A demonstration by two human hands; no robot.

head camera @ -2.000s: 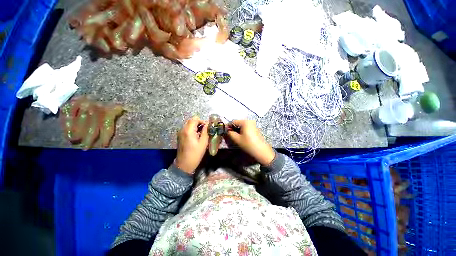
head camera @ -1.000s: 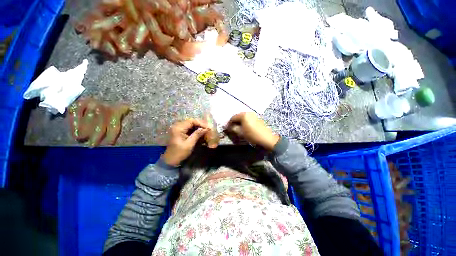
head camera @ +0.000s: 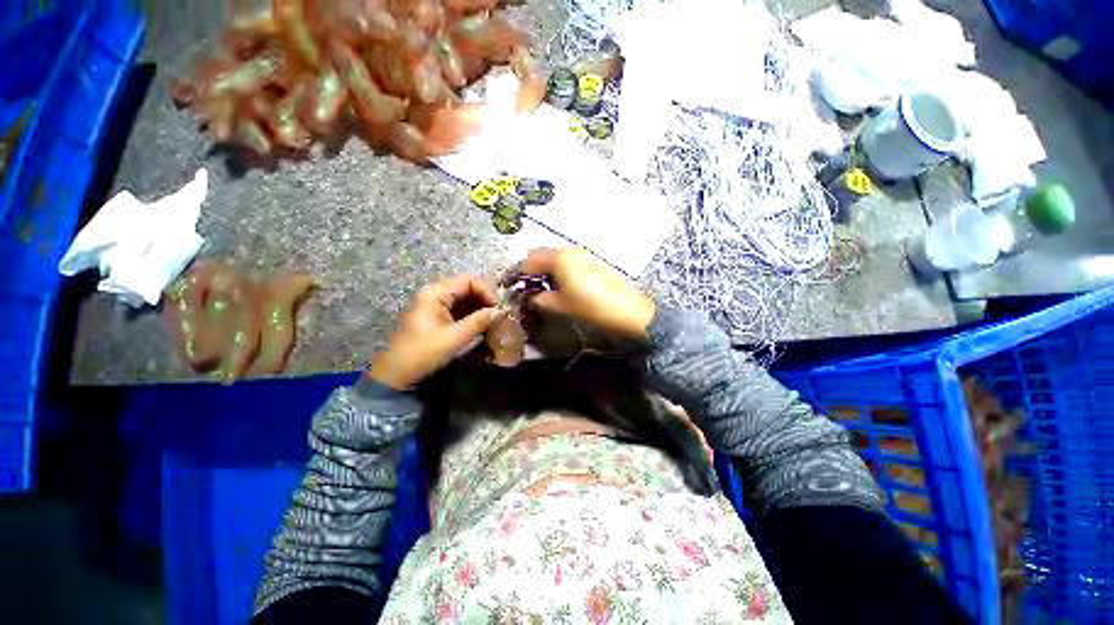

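A glossy orange-brown moulded piece [head camera: 505, 339] is held just above the table's front edge. My left hand [head camera: 434, 330] grips it from the left between thumb and fingers. My right hand [head camera: 580, 293] is at its top right, fingers closed around a small dark tool [head camera: 530, 285]. A thin thread seems to trail below my right hand. The piece's upper end is partly hidden by my fingers.
A heap of similar pieces [head camera: 354, 73] lies at the back left, a small group [head camera: 238, 320] near the left edge. Bobbins [head camera: 507, 217] lie on white paper [head camera: 599, 214]. Tangled thread [head camera: 745, 232], a pot [head camera: 910, 134] and a green ball [head camera: 1049, 209] are right; blue crates flank the table.
My right hand has moved left and over the piece's top. My left hand has shifted slightly left. The round dark part seen on the piece two seconds ago no longer shows.
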